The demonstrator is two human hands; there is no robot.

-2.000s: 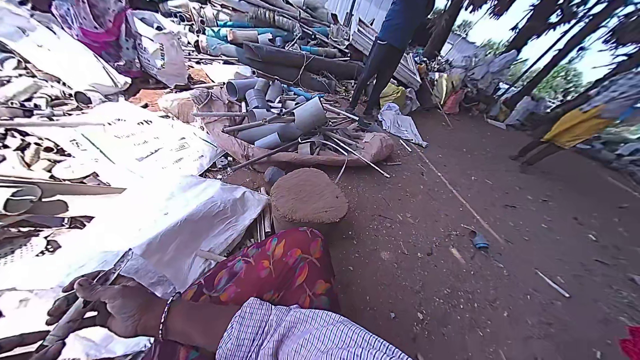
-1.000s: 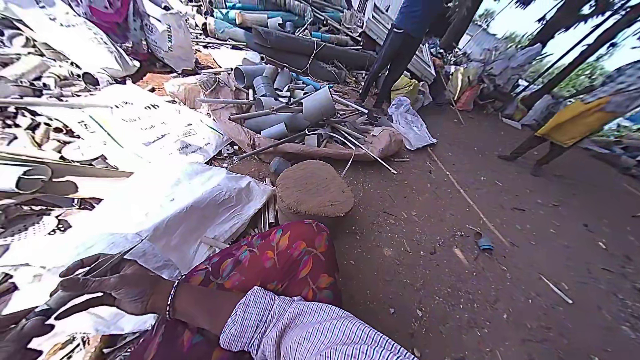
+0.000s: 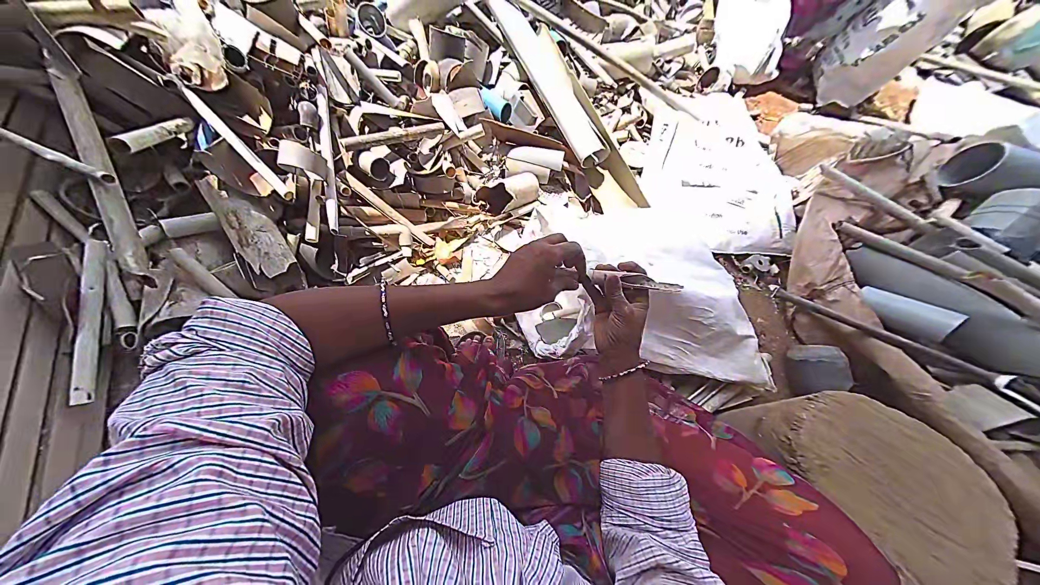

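Observation:
My right hand (image 3: 619, 313) rises from the lower middle, its fingers and thumb closed around a thin, flat, greyish object (image 3: 656, 284) whose narrow end points right. Whether this is a blade or a strip of plastic cannot be told. From the left reaches my left hand (image 3: 540, 272), fingers curled and pinching at the object's other end, where the fingers hide it. Both hands meet above my lap, over a patterned red cloth (image 3: 487, 422). Beneath and behind them lies a white woven sack (image 3: 699, 325). A whitish plastic bag (image 3: 561, 325) with pipe pieces is just below my left hand.
A large heap of cut plastic pipes and fittings (image 3: 455, 106) spreads ahead. Long pipes and boards (image 3: 89, 309) lie at the left. A round block (image 3: 886, 487) stands beside my right knee. Grey pipes (image 3: 918, 313) lie on a brownish sack (image 3: 821, 276) at the right.
The view has swung far left and down. My left arm and my lap now show fully, and both hands are together near the middle; earlier they were at the lower left edge.

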